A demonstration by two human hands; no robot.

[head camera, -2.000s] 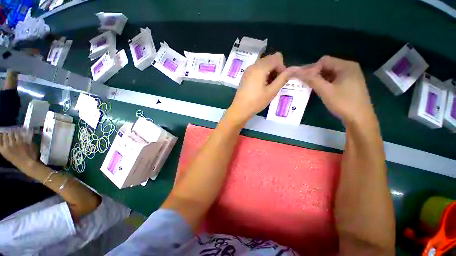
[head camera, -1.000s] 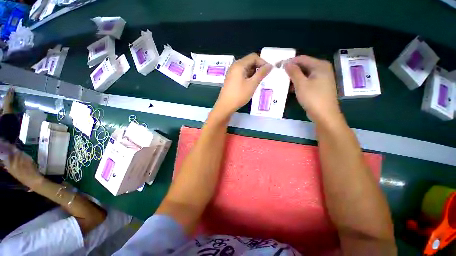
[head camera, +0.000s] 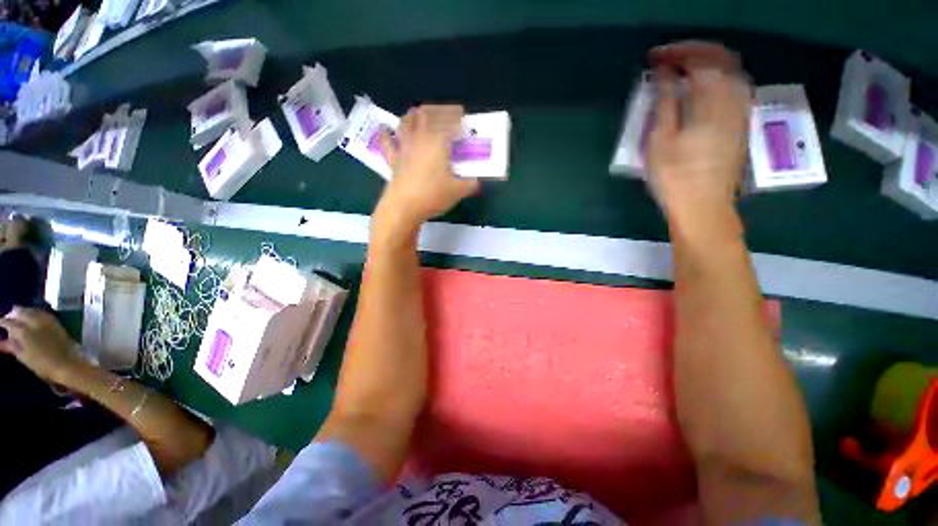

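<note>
My left hand (head camera: 427, 159) is over a white retail box with a purple picture (head camera: 483, 147) on the green belt and covers its left part; whether it grips the box is hidden. Another retail box (head camera: 368, 136) with a raised flap lies just left of it, partly behind the fingers. My right hand (head camera: 701, 128) is blurred and lies over a retail box (head camera: 634, 128) whose left part shows; I cannot tell if the fingers hold it. A shut retail box (head camera: 785, 144) lies just right of my right hand.
Several open boxes (head camera: 312, 111) lie on the belt at left, more boxes (head camera: 871, 106) at far right. A metal rail (head camera: 535, 250) edges the belt. Nearer are a red mat (head camera: 555, 380), a box stack (head camera: 257, 339), pale loops (head camera: 170, 324), an orange tape dispenser (head camera: 910, 462) and a neighbour's arm (head camera: 134, 401).
My hands have moved apart from the box they both worked on. My left hand has moved left to another box. The worked box now lies farther right, under my right hand.
</note>
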